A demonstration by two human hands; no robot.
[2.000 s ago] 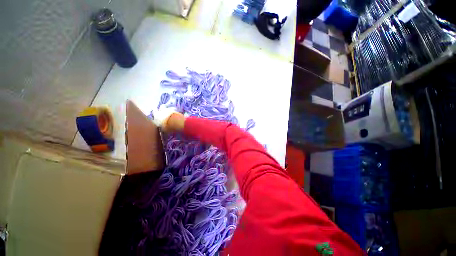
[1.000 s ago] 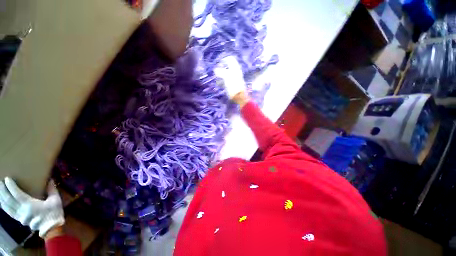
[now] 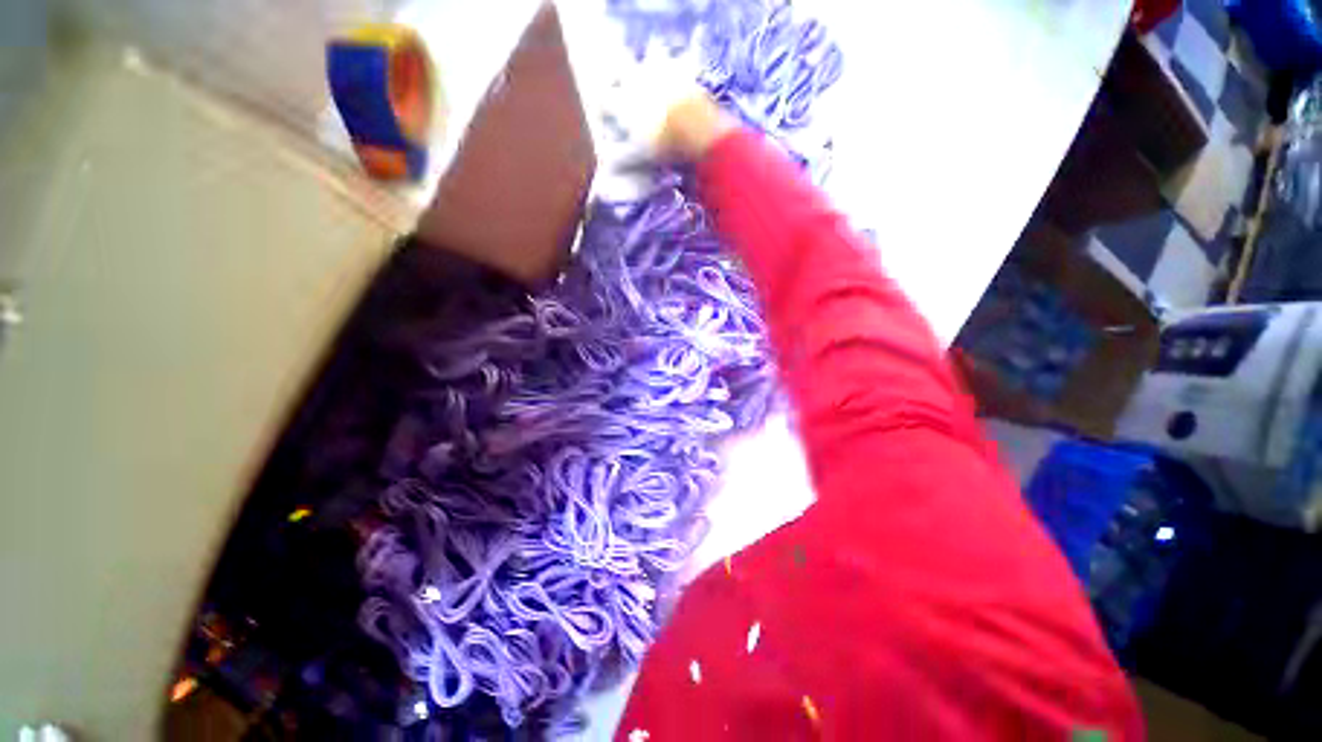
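Note:
A large heap of pale purple coiled cables [image 3: 624, 478] spills from the mouth of a big cardboard carton [image 3: 160, 377] onto the white table. More purple coils lie at the top. My right hand [image 3: 645, 123], in a white glove with a yellow-orange cuff, reaches between the two groups, beside the carton's flap [image 3: 529, 160]. It is blurred and washed out against the table, so its fingers and any hold are unclear. A small white patch at the bottom left edge may be my left glove [image 3: 41, 734], almost wholly cut off.
A blue and orange tape roll [image 3: 380, 99] stands behind the carton flap. Dark units [image 3: 312, 681] lie in shadow at the carton's lower side. Right of the table edge are a white printed carton [image 3: 1232, 392], a blue crate [image 3: 1080, 500] and the checkered floor [image 3: 1160, 232].
The view has shifted, and the tape roll shows again. My right hand has moved from over the cable heap to beside the flap. My left hand has nearly left the picture.

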